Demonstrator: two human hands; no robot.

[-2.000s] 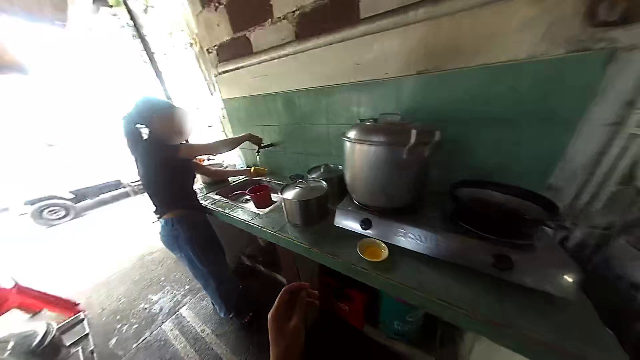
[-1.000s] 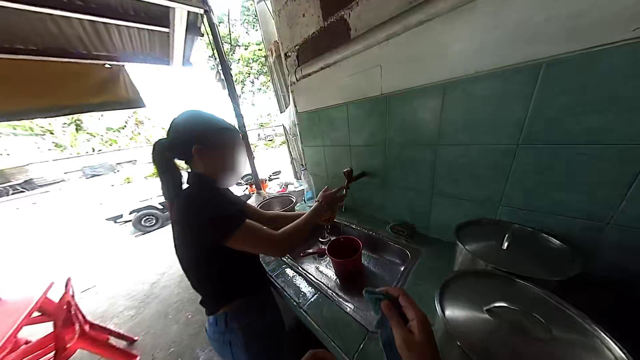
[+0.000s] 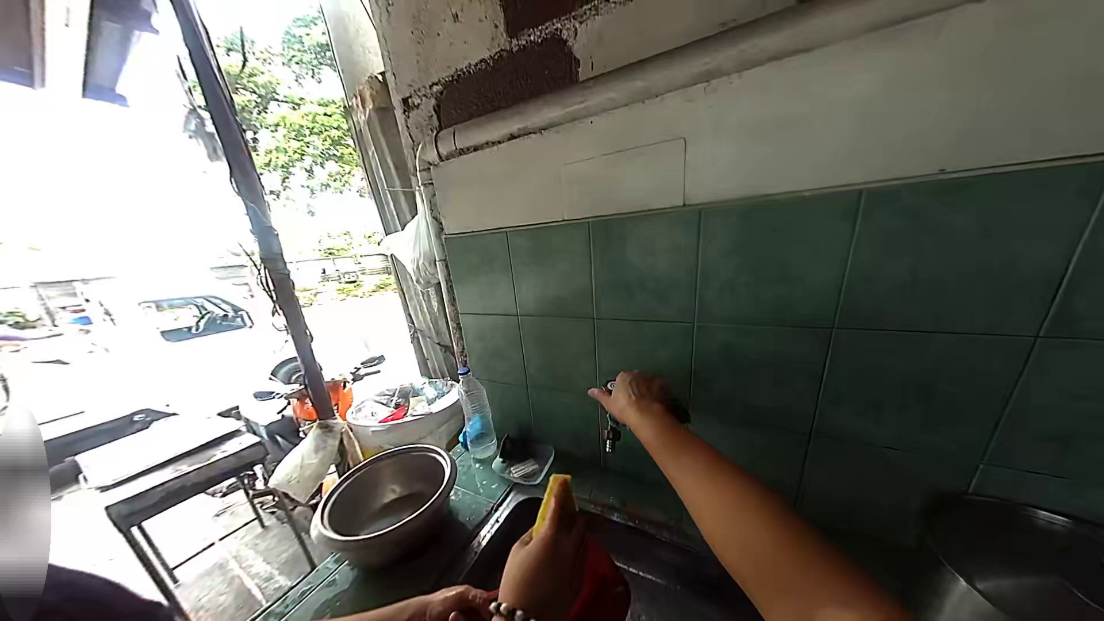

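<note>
My right hand (image 3: 634, 398) reaches from the lower right to the wall and is closed over the handle of a metal water tap (image 3: 611, 436), with the spout pointing down. At the bottom centre my left hand (image 3: 543, 571), with a beaded bracelet at the wrist, grips a yellow sponge (image 3: 556, 504) held upright over the sink's edge. Behind that hand is a red plastic container (image 3: 604, 582), partly hidden, in the metal sink (image 3: 668, 561). Another person's hand (image 3: 457, 601) comes in from the left, close to my left wrist and touching something red.
A metal basin (image 3: 384, 509) stands on the green tiled counter (image 3: 470, 479) left of the sink. Beyond it are a plastic bottle (image 3: 476, 414), a small plastic tray (image 3: 526, 466) and a filled white tub (image 3: 410, 423). A large metal pot (image 3: 1018, 561) is at the lower right.
The view has moved up to the sink. My right hand has come onto the tap, where the other person's hands were. That person has shifted left, mostly out of view.
</note>
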